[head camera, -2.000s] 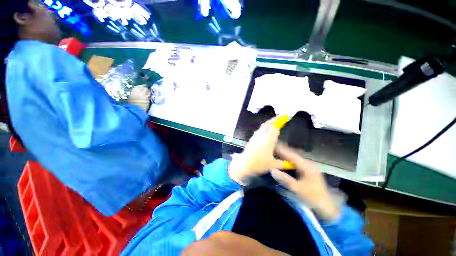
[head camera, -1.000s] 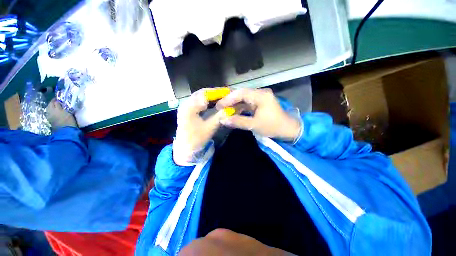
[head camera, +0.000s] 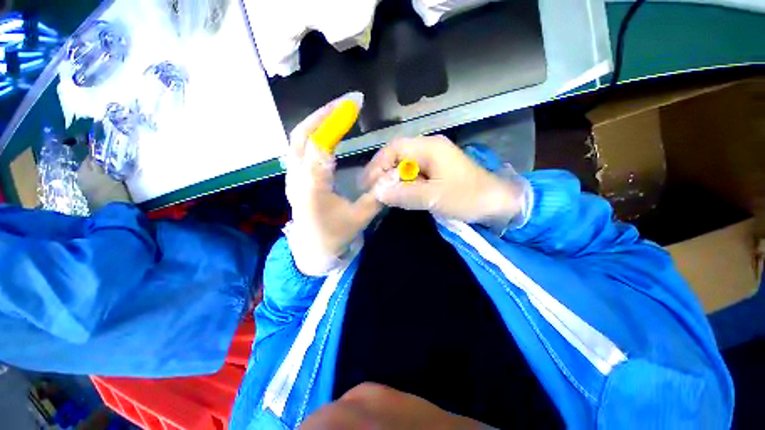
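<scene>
My left hand (head camera: 323, 189) is in a thin translucent glove. A yellow finger cot (head camera: 335, 126) covers its raised index finger. Its fingers and thumb are apart and it holds nothing visible. My right hand (head camera: 457, 180), also gloved, pinches a second yellow finger cot (head camera: 408, 170) between thumb and fingers. The round open end of this cot faces up. The left thumb reaches to the right fingertips; its tip is partly hidden there. Both hands are in front of my chest, at the tray's near edge.
The fixture tray (head camera: 579, 80) holds a black pad (head camera: 495, 63) and a white block (head camera: 314, 13), cut off above. Clear lamp parts (head camera: 99, 52) lie on a white sheet (head camera: 214, 126) at left. A blue-sleeved person (head camera: 126, 294) is at left, above red bins (head camera: 172, 399). An open cardboard box (head camera: 713, 273) is at right.
The view has tilted down to my hands. My left index finger has straightened away from my right hand. The second cot, earlier by the left thumb, now shows its open end in my right fingers.
</scene>
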